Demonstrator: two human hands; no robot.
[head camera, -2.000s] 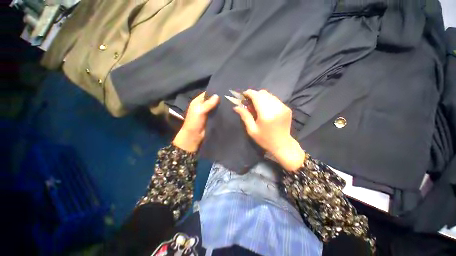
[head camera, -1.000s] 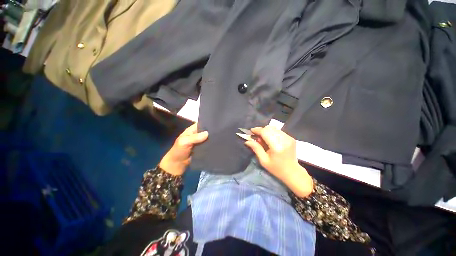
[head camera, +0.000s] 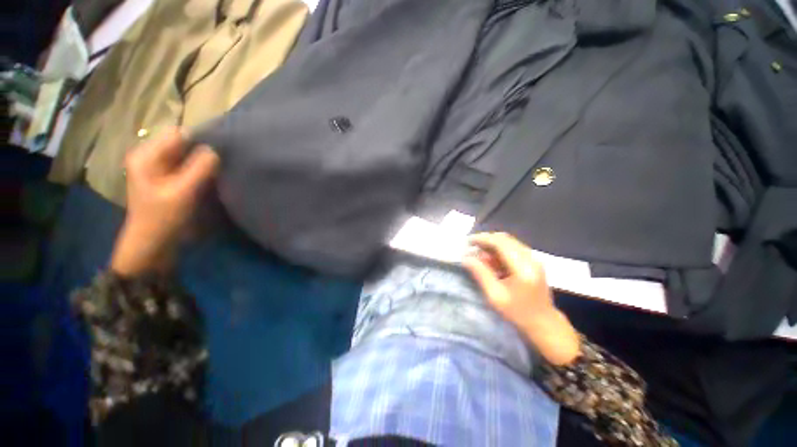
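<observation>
A dark jacket (head camera: 612, 148) lies spread before me, with a gold front button (head camera: 543, 176) on its right part. Its left front panel (head camera: 323, 175) is lifted and swung to the left, slightly blurred, with a small dark button on it. My left hand (head camera: 170, 179) is blurred and pinches the panel's edge at the far left. My right hand (head camera: 516, 279) is over the table's near edge, fingers curled together. The snips are mostly hidden in it; only a small pale glint shows at the fingertips.
A khaki jacket (head camera: 218, 52) with gold buttons lies at the upper left. Another dark jacket (head camera: 760, 105) is at the right edge. The white table edge (head camera: 428, 236) shows below the cloth. Blue floor (head camera: 262, 314) lies at lower left. Pale items (head camera: 44, 105) sit at far upper left.
My left hand has moved far left and up, pulling the front panel with it. My right hand has moved slightly right and down, off the cloth. The snips' open tips no longer show clearly.
</observation>
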